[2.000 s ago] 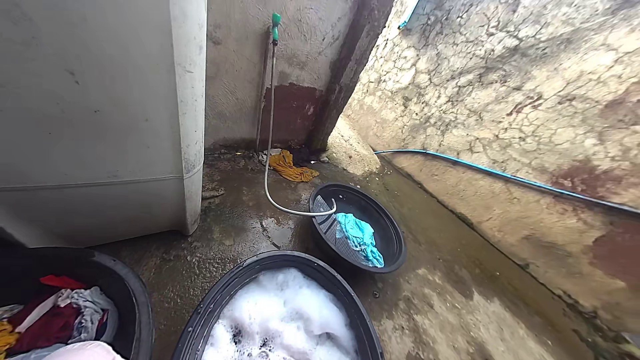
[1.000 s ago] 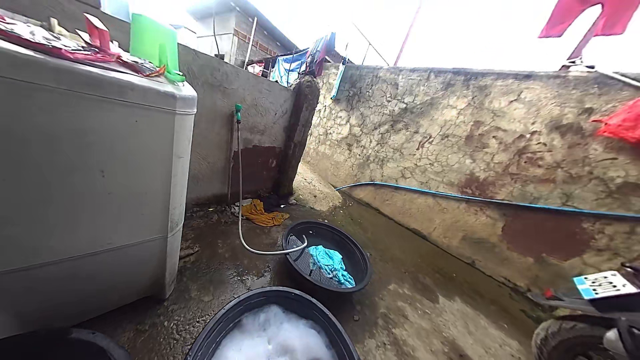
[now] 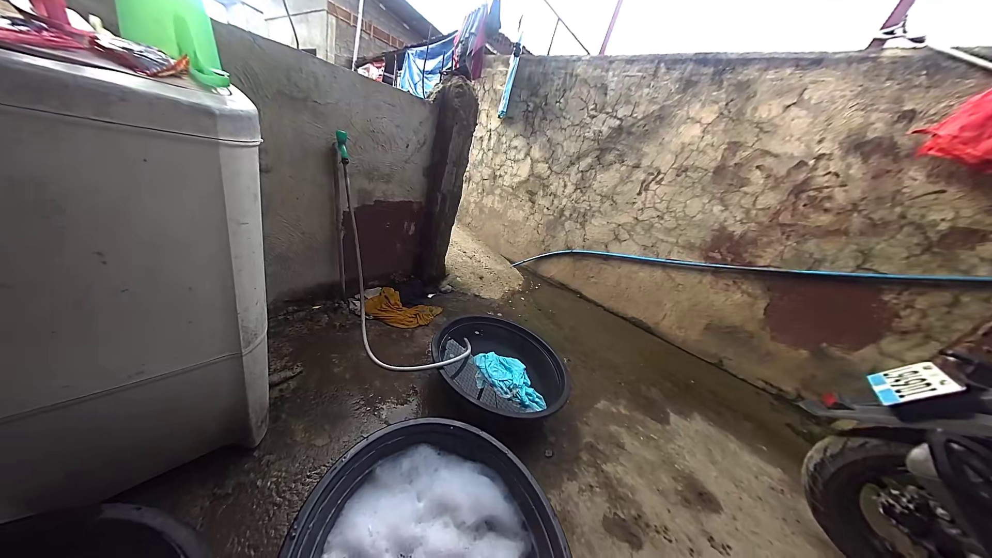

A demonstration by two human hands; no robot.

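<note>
Neither my left hand nor my right hand shows. A large black plastic basin (image 3: 528, 474) at the bottom centre holds thick white suds (image 3: 430, 508). Behind it, a smaller black basin (image 3: 554, 370) contains a crumpled turquoise cloth (image 3: 508, 380) lying partly on a dark ridged board (image 3: 463, 374). A pale hose (image 3: 359, 263) hangs from a green-topped tap (image 3: 342, 144), and its free end rests over that basin's left rim. The edge of another dark tub (image 3: 147, 521) is cut off at the lower left.
A tall grey washing machine (image 3: 124, 271) stands left, with a green plastic container (image 3: 167, 35) on top. Mustard cloth (image 3: 399, 308) lies by the wall. A blue hose (image 3: 666, 262) runs along the cracked wall (image 3: 659, 155). A motorcycle's rear wheel (image 3: 852, 488) is at the lower right.
The view has swung up and to the right, bringing in the motorcycle and the wall's top. The clothes in the left tub, seen two seconds ago, are out of view.
</note>
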